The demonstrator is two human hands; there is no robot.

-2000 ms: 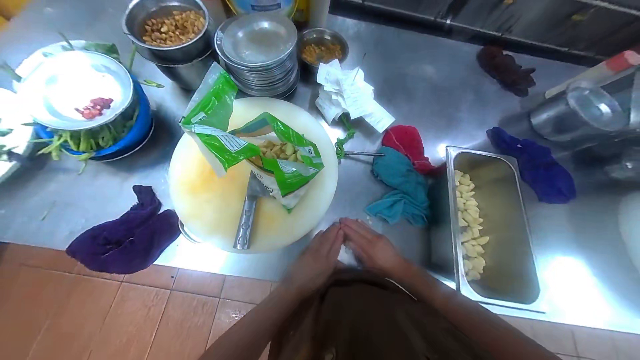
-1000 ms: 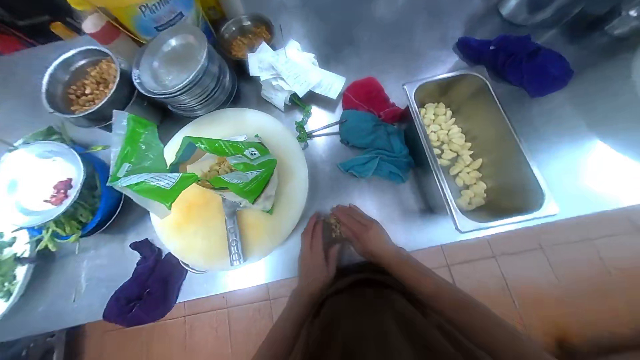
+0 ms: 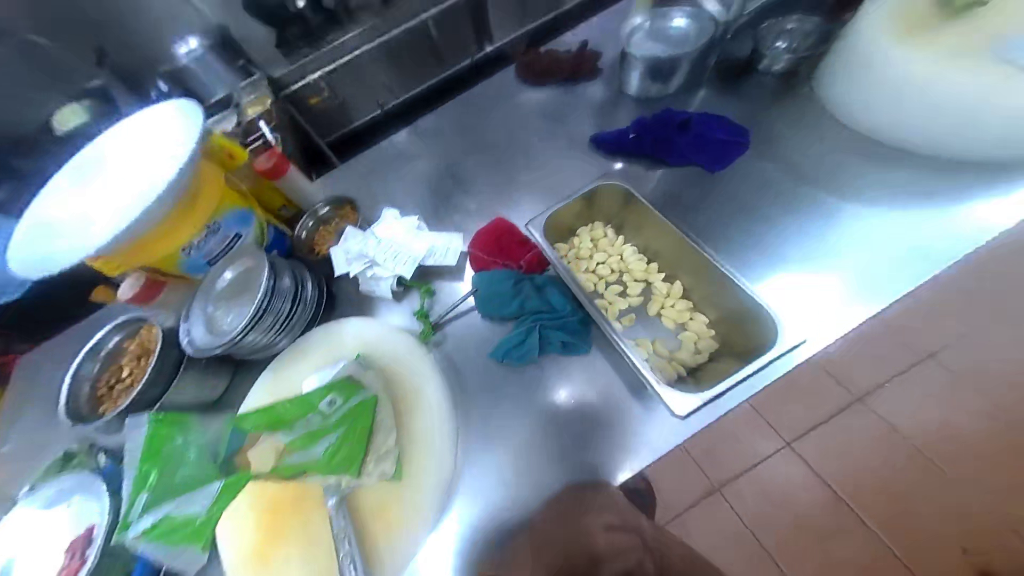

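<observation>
Neither my left hand nor my right hand can be made out; a blurred brown shape fills the bottom middle. A deep steel pan (image 3: 724,308) holds many pale peeled cloves, like garlic, along its left side. On a round white cutting board (image 3: 428,400) lies an opened green and clear plastic packet (image 3: 320,424) with pale pieces at its opening. The metal handle of a utensil (image 3: 344,532) sticks out from beneath the packet, beside a yellowish slab-like area of the board. A teal cloth (image 3: 532,312) and a red cloth (image 3: 506,246) lie between board and pan.
White paper slips (image 3: 392,248), stacked steel plates (image 3: 248,308) and a pot of brown nuts or beans (image 3: 124,372) stand left. A yellow tub (image 3: 192,224) is behind them. A purple cloth (image 3: 680,140), steel container (image 3: 668,52) and large white round object (image 3: 920,88) are beyond the pan.
The view has swung and turned to the right. Both hands, seen close together at the counter's front edge before, are no longer visible.
</observation>
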